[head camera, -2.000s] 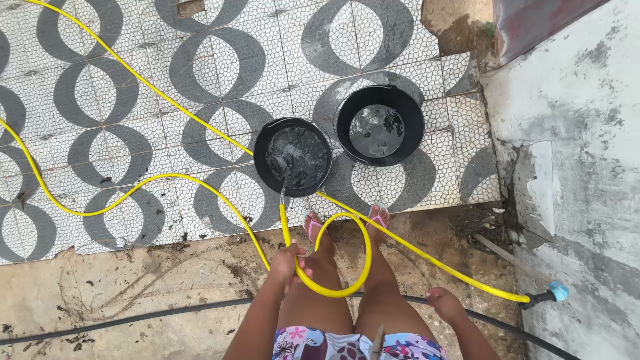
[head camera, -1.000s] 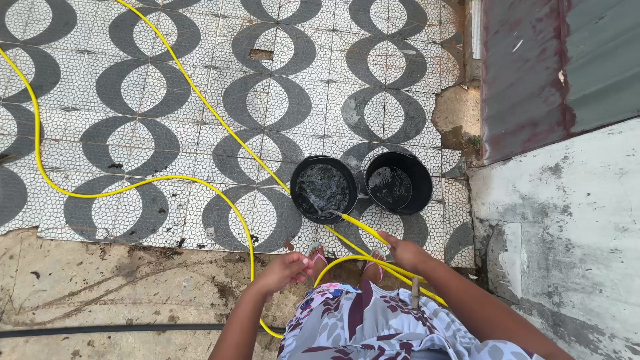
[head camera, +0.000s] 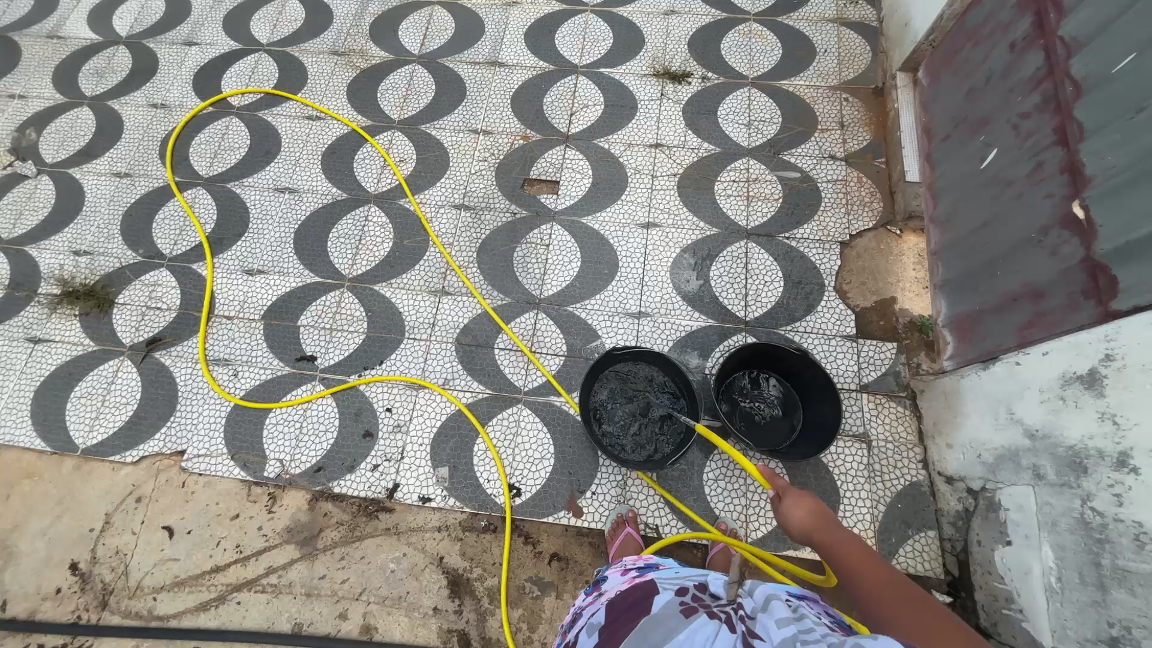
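My right hand point(head camera: 799, 511) grips a yellow garden hose point(head camera: 731, 453) close to its end. Water runs from the hose into the left black bucket point(head camera: 637, 409), which is nearly full, its surface rippling. Close on its right stands another black bucket point(head camera: 821, 405) with a smaller amount of water low inside. The hose loops over the patterned tiles, passes by the left bucket and curls beside my feet. My left hand is out of view.
Patterned floor tiles point(head camera: 540, 261) end at a rough concrete strip point(head camera: 270, 549), where a black pipe point(head camera: 198, 634) lies. At right are a weathered white wall point(head camera: 1062, 450) and a grey and maroon panel point(head camera: 1017, 180). My sandalled feet point(head camera: 624, 533) are just below the buckets.
The hose end has passed from my left hand to my right between the first frame and the second. My left hand has since left the view. The view now takes in more floor.
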